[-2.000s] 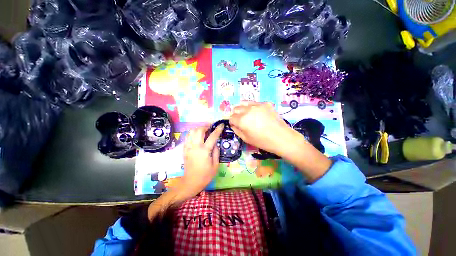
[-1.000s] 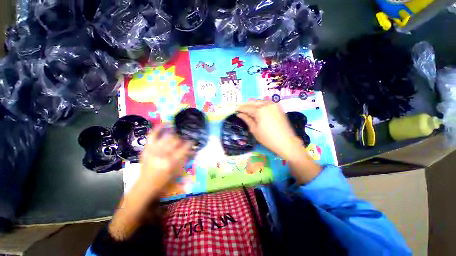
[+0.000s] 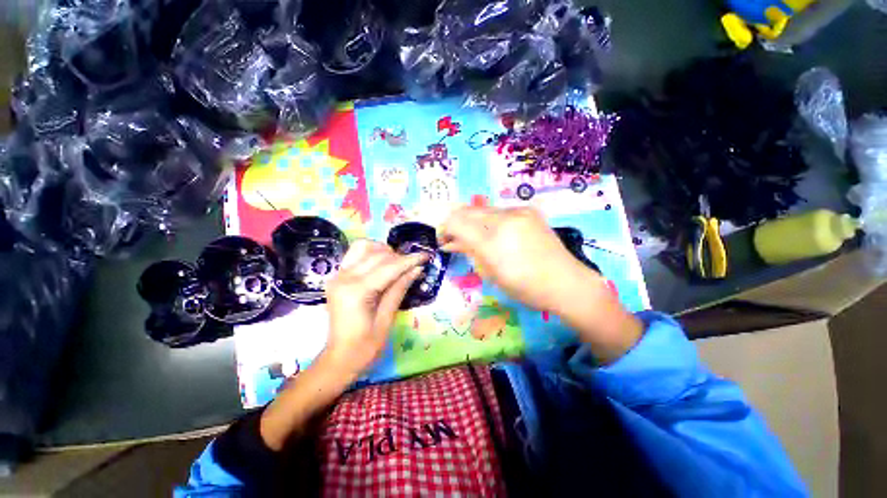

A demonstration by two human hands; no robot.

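Note:
A glossy black plastic housing (image 3: 418,277) lies on the cartoon-printed mat (image 3: 457,336) between my hands. My left hand (image 3: 368,292) has its thumb and fingertips together at the housing's left and inner side. My right hand (image 3: 520,258) has its fingertips pinched at the housing's upper right edge. Any small piece between the fingertips is too small to tell. Three or so more housings (image 3: 236,279) stand in a row to the left, open side up. Another black housing (image 3: 576,245) is partly hidden behind my right forearm.
Bagged black housings (image 3: 243,63) heap along the back and left. Purple parts (image 3: 559,141) lie at the mat's upper right. Right of the mat are a black parts heap (image 3: 720,146), yellow-handled pliers (image 3: 707,247) and a pale-yellow bottle (image 3: 802,236). A carton (image 3: 759,379) stands at the lower right.
The housing by my left hand has joined the row at the left. Both hands have come together over the other housing. The view has shifted slightly.

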